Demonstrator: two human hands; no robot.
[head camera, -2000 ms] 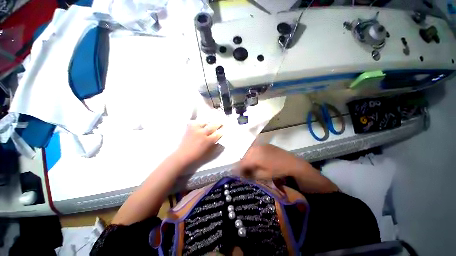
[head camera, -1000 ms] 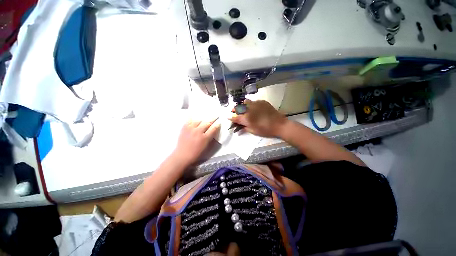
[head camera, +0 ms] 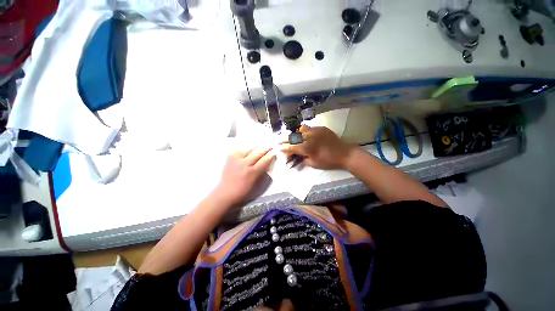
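Observation:
A white fabric piece lies under the needle area, its pointed end towards the table's front edge; glare hides much of its outline. My left hand lies flat on the fabric, left of the presser foot, fingers together. My right hand is just right of the presser foot, fingertips at the fabric. A small dark tool, likely thread snips, sticks out from under my right fingers. The white sewing machine head stands above both hands.
Blue-handled scissors lie right of my right hand, under the machine arm. A black patterned pouch is at the right end. White cut pieces with blue panels are heaped left. White fabric hangs below the table's left part.
My right hand has moved from the table's front edge up to the presser foot, and the dark tool now shows. My left hand has stayed on the fabric, with small shifts.

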